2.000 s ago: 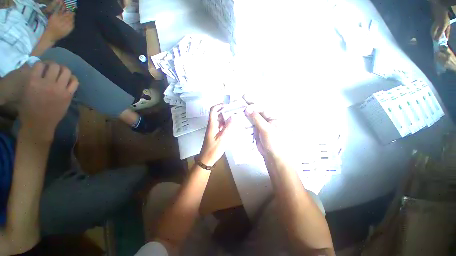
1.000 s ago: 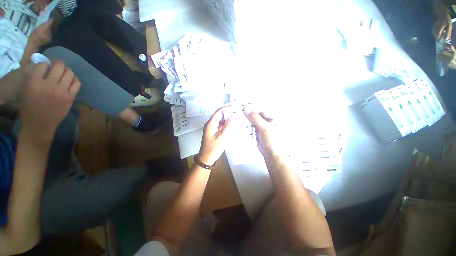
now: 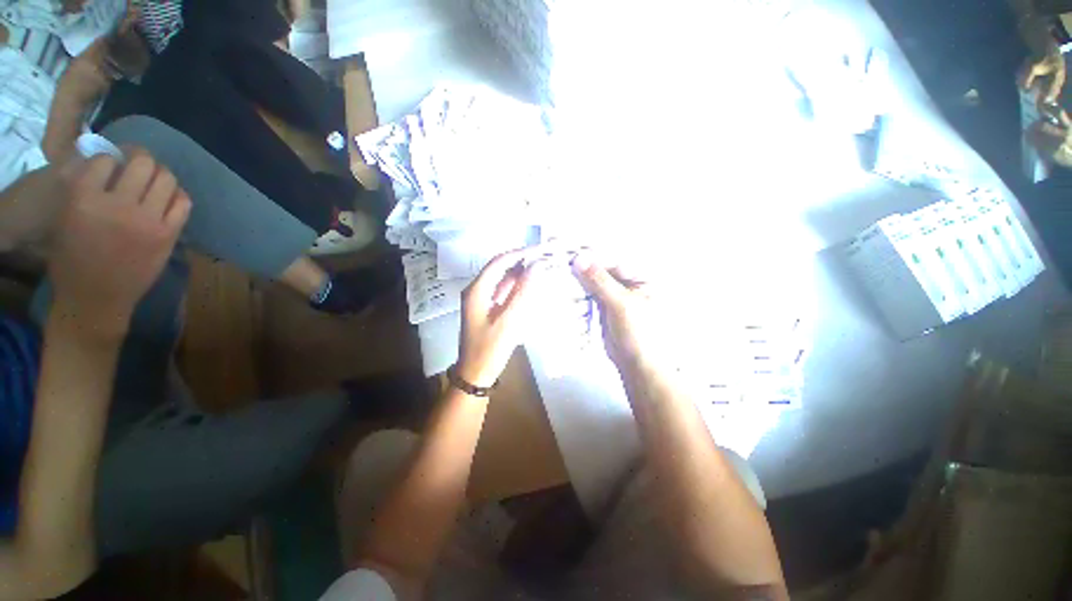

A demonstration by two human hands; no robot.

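Observation:
My left hand point(image 3: 500, 303), with a dark bracelet at the wrist, and my right hand point(image 3: 610, 301) are close together over the near table edge. Their thumbs and fingertips pinch a small white printed slip point(image 3: 557, 255) between them. Glare washes out most of the slip, so its outline and any fold cannot be told. A messy fanned pile of white slips point(image 3: 453, 164) lies on the table just beyond and left of my left hand. Spread slips point(image 3: 752, 364) with dark bars lie to the right of my right hand.
A grey-sided printed stack point(image 3: 946, 264) stands at the table's right. A tall stack point(image 3: 517, 41) is farther up. A seated person's hand point(image 3: 121, 241) and knees are close on the left. Another person's hands point(image 3: 1042, 100) show at the far right. Brown cardboard point(image 3: 1009, 528) is at lower right.
My left hand has shifted slightly left, its wrist turned a little. My right hand has stayed almost in place. The farther person's hand at upper left has moved.

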